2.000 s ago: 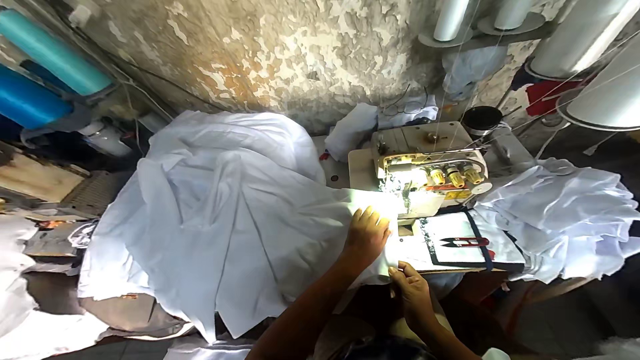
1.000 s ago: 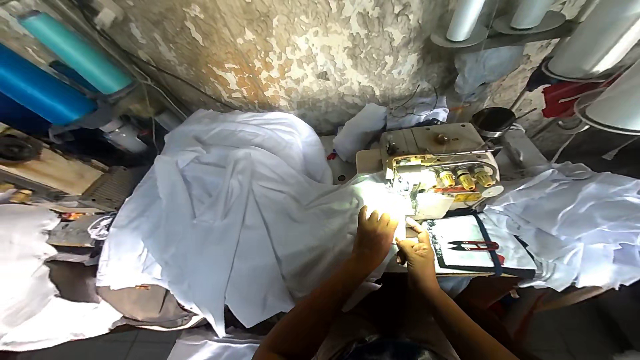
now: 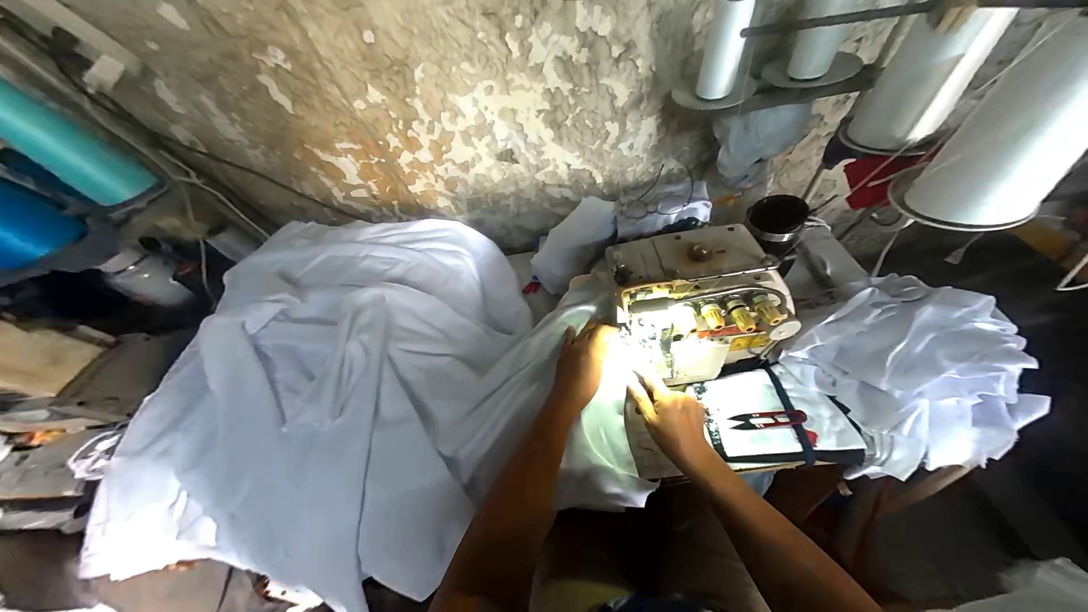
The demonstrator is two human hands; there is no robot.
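Note:
A white overlock sewing machine (image 3: 697, 255) with several yellow tension dials stands right of the middle, its lamp glaring on the needle area. A large white cloth (image 3: 340, 382) spreads over the left side and runs up to the machine. My left hand (image 3: 585, 365) lies on this cloth, fingers spread, just left of the needle area. Close to the presser foot, my right hand (image 3: 671, 416) points its fingers at the cloth edge; glare hides what its fingertips touch. Red-handled thread snips (image 3: 769, 419) rest on the white pad to the right.
A heap of white cloth pieces (image 3: 926, 374) lies right of the machine. Large white thread cones (image 3: 977, 127) stand on a rack above right. A dark cup (image 3: 778, 217) sits behind the machine. Teal and blue cones (image 3: 72, 140) are at the left, and a peeling wall (image 3: 476, 102) rises behind.
My right hand has moved from the table's front edge up to the needle area. My left hand stays on the cloth beside the machine, and the cloth there has shifted and bunched.

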